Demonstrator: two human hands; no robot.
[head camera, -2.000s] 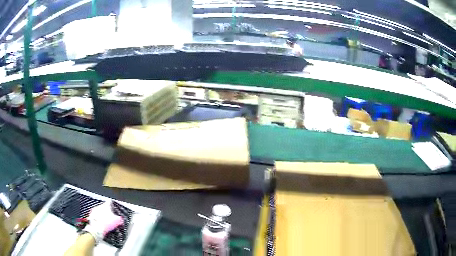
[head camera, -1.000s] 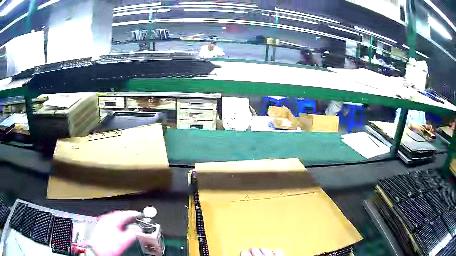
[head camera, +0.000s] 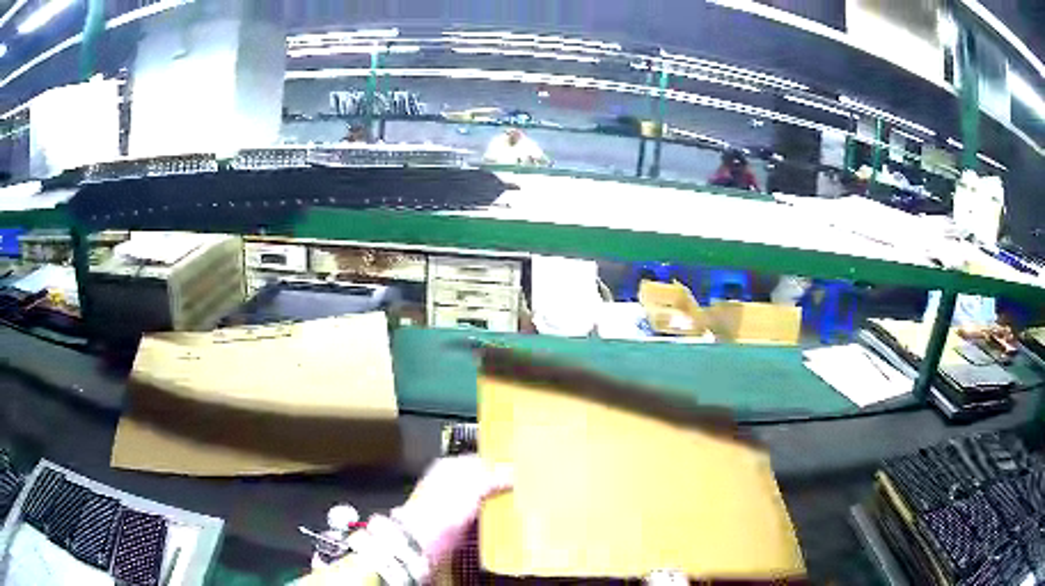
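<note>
A flat tan cardboard layer sheet (head camera: 630, 481) is raised and tilted over the centre stack. My left hand (head camera: 453, 498) holds its left edge; a pale band is round the wrist. Only a small bit of my right hand (head camera: 667, 578) shows at the sheet's near edge, cut off by the bottom of the picture; its grip cannot be told. Black dotted modules (head camera: 462, 438) of the centre stack show beside the sheet's left edge. The solvent bottle (head camera: 342, 521) stands left of my left forearm and is partly hidden.
A white tray (head camera: 197, 544) with dotted modules is at the far left. Loose cardboard (head camera: 258, 395) lies behind the bottle. A second module stack (head camera: 968, 504) is at the right edge. White paper (head camera: 859, 374) lies back right. A green shelf (head camera: 550, 235) crosses above.
My left hand has moved right from the bottle to the sheet's left edge. The sheet, flat on the stack before, is now lifted and tilted. Earlier the left hand was at the tray.
</note>
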